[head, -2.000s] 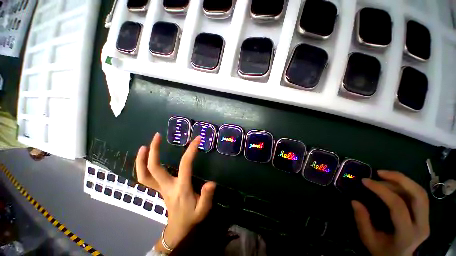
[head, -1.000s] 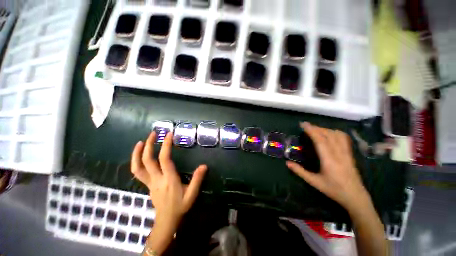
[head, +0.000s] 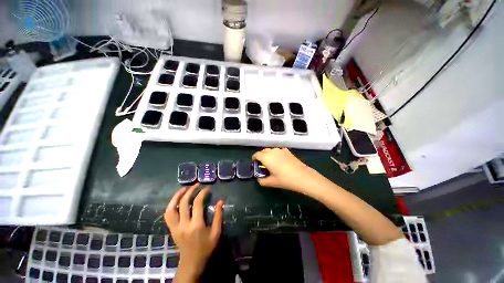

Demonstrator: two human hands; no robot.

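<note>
A row of strapless smartwatches [head: 225, 170] lies on the green mat; one near the left shows menu text, others look dark. My right hand [head: 287, 170] is over the right end of the row, its fingers and thumb at the upper and lower edges of a smartwatch [head: 260, 169] with a coloured screen. It hides whatever lies under the palm. My left hand [head: 193, 221] is just below the row's left end, empty, fingers apart. The white foam tray [head: 323, 135] behind holds dark watches, with bare pockets at its upper right.
An empty foam tray [head: 47, 149] is at left, a white scrap [head: 127, 146] by the watch tray's corner. A smartphone [head: 362, 142], keys [head: 348, 166] and yellow sheet [head: 353, 108] are at right. Cables [head: 132, 61] and a bottle [head: 234, 33] stand behind. Lower watch trays [head: 105, 257] show below the bench edge.
The view has pulled back and shows more of the bench. My right hand now covers more of the row's right end. My left hand has moved off the left watches to below them.
</note>
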